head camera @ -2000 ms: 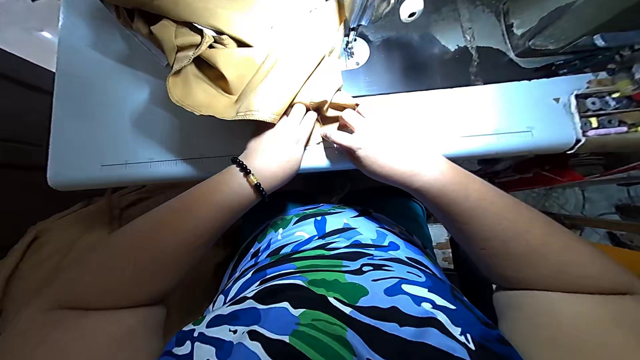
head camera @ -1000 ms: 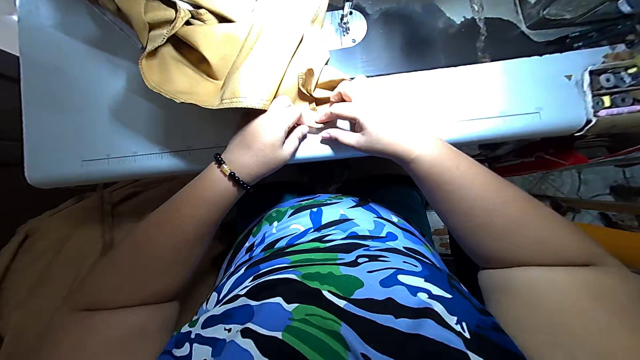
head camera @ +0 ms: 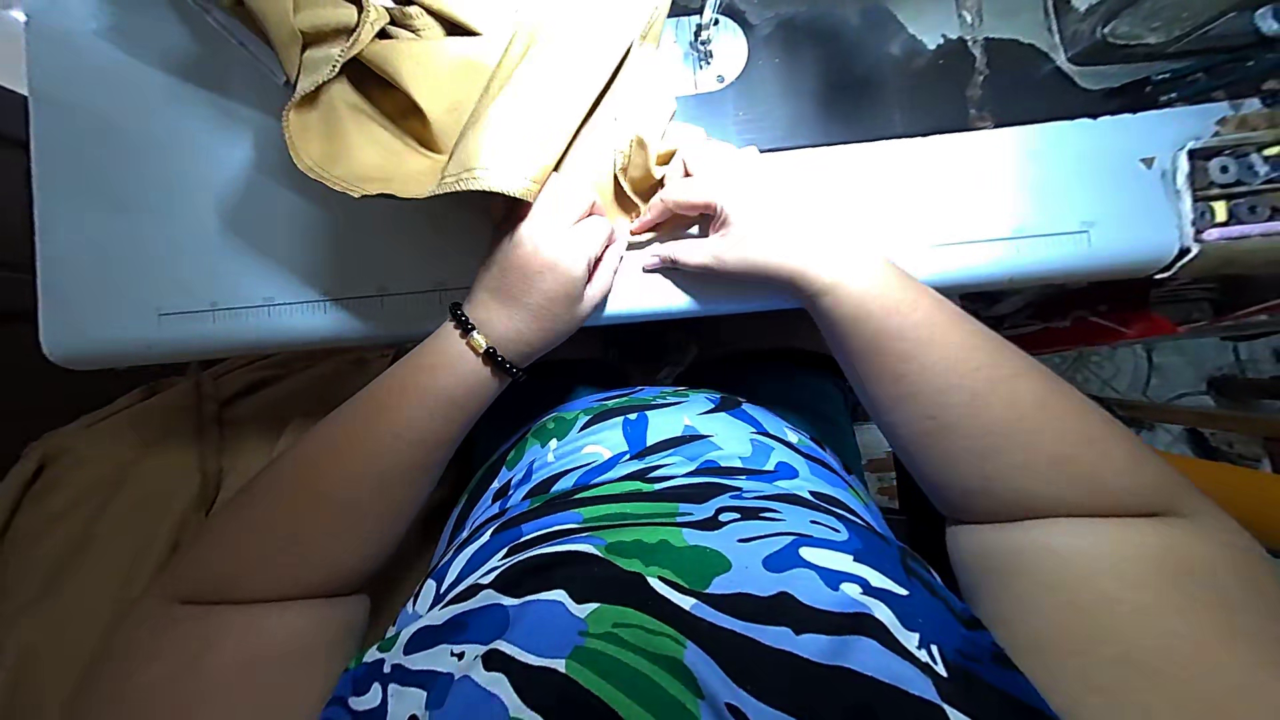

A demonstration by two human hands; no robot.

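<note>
A tan fabric piece [head camera: 420, 110] with overlocked edges lies bunched on the pale sewing table [head camera: 130, 220]. My left hand [head camera: 550, 260], with a black bead bracelet at the wrist, pinches the near corner of the fabric. Close to its right, my right hand [head camera: 720, 215] holds a small fold of the same fabric between thumb and fingers. Strong glare whitens both hands' fingers and part of the cloth. Just beyond them is the sewing machine's presser foot [head camera: 706, 45] over its round metal plate [head camera: 725, 65]; the fabric lies left of the foot.
A tray of bobbins [head camera: 1225, 170] sits at the table's right end. The dark machine bed [head camera: 850, 80] stretches behind the hands. Printed ruler marks [head camera: 310, 305] run along the table's front edge. More brown cloth [head camera: 110, 500] hangs below at the left.
My right hand's thumb and fingers have spread a little apart at the fabric's corner. Both hands stay at that corner. The view has shifted somewhat.
</note>
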